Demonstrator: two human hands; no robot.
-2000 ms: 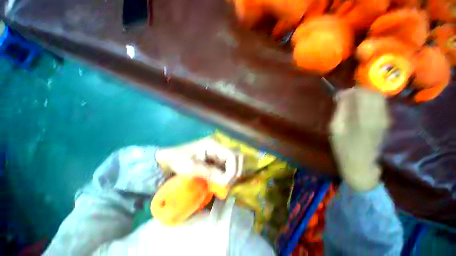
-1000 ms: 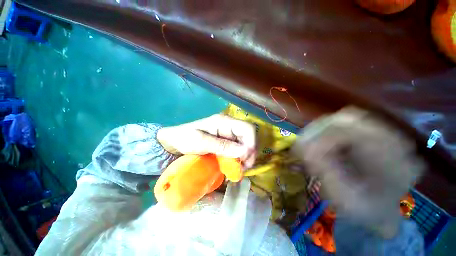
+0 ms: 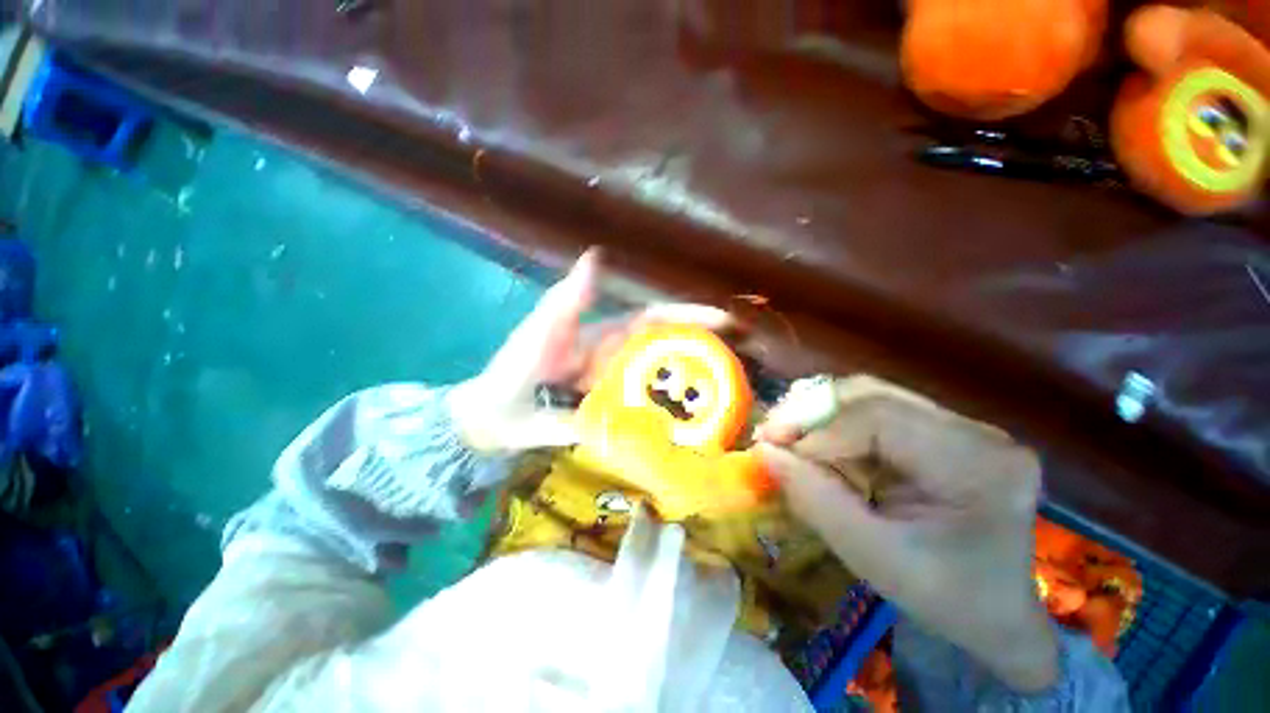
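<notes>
An orange plush toy (image 3: pixel 669 404) is over my lap, its yellow-ringed face with black-and-white features turned up toward me. My left hand (image 3: pixel 546 365) holds its left side, with the thumb and fingers spread around the head. My right hand (image 3: pixel 905 481) pinches the toy's lower right side, where an orange lobe shows at the fingertips. Something whitish shows at the right index finger; I cannot tell what it is. No needle can be made out. Yellow printed cloth (image 3: pixel 557 518) lies under the toy.
The brown-covered table (image 3: pixel 780 153) runs diagonally ahead. Orange toys (image 3: pixel 996 56) and black snips (image 3: pixel 975 156) lie on it at upper right. A small white piece (image 3: pixel 1135 397) is near its edge. A blue crate with orange toys (image 3: pixel 1163 613) is at lower right; a blue stool (image 3: pixel 87 112) is at left.
The toy has been turned so its face shows. My right hand has moved from the table to the toy and pinches it. My left hand has opened wider around the toy.
</notes>
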